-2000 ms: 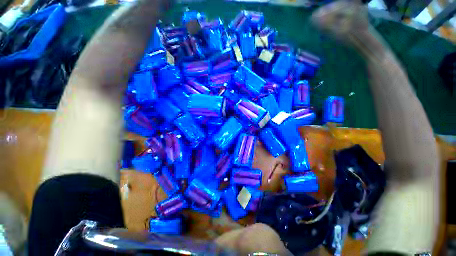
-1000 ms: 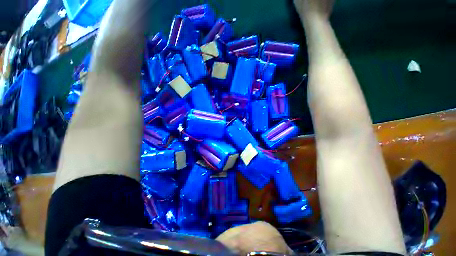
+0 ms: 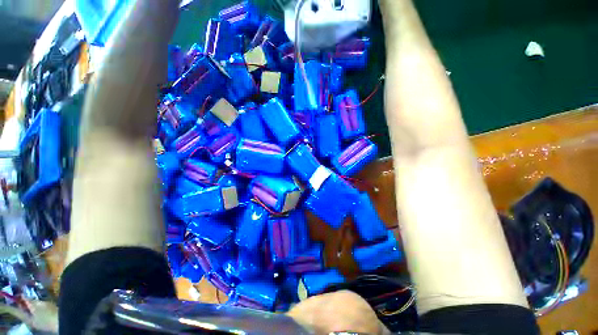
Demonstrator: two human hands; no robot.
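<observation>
Both my forearms reach forward over the bench and both hands are cut off by the top edge. A white-grey housing with a pale lead hanging from it shows at the top edge between my forearms; what holds it is out of the picture. Below it lies a large heap of blue battery packs with purple-pink stripes and thin leads. Some packs carry pale tan adhesive pads.
A black round shell with wires lies at the right on the orange bench top. A white scrap lies on the dark green surface. A blue tray edge and dark items are at the left.
The white-grey housing has come into view at the top. The view has swung right since the first frame, and my right forearm has come inward from the far right.
</observation>
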